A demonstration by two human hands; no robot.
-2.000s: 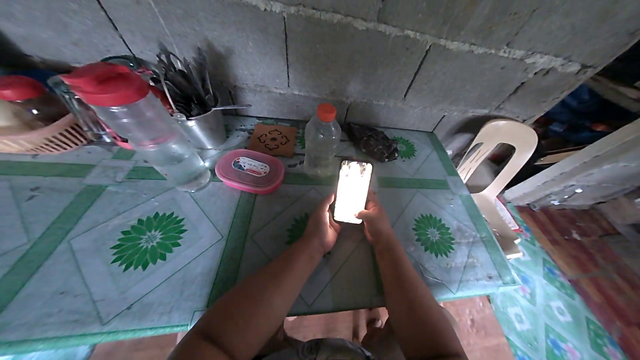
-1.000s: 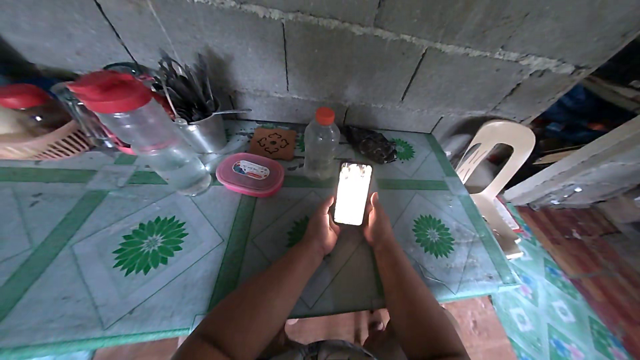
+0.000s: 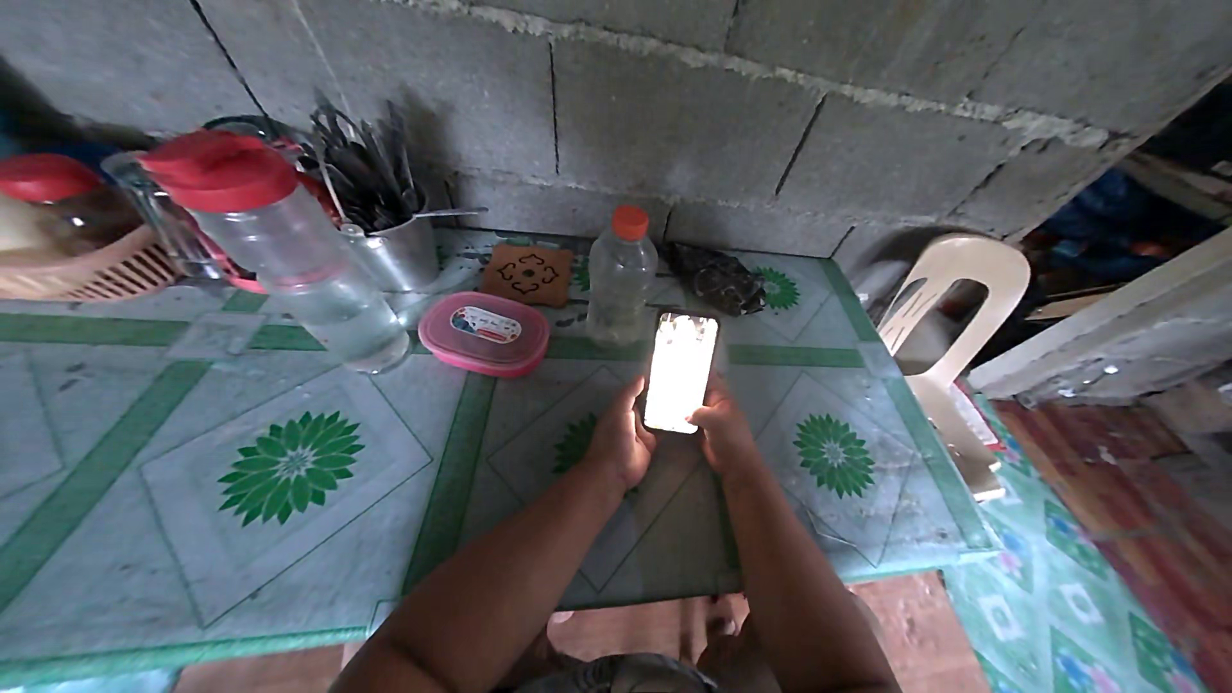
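Observation:
A smartphone [image 3: 681,373] with a glaring white screen is held upright between both hands, above the table. My left hand [image 3: 622,438] grips its left edge. My right hand [image 3: 724,423] grips the lower right edge, with the thumb over the bottom right of the screen. What the screen shows is too bright to read. Just behind the phone stand a clear plastic bottle with an orange cap [image 3: 624,279] and a crumpled black plastic bag [image 3: 717,277]. To the left lies a pink lidded plastic container [image 3: 484,334].
A red-lidded water pitcher [image 3: 318,274], a metal cup of cutlery [image 3: 399,252], a brown trivet [image 3: 527,274] and a woven basket [image 3: 87,265] stand on the patterned table [image 3: 385,539]. A concrete block wall [image 3: 664,125] runs behind. A cream plastic chair [image 3: 953,327] stands at the right.
My right thumb, off the screen one second ago, is over its lower right corner now. Both hands keep hold of the phone in about the same place.

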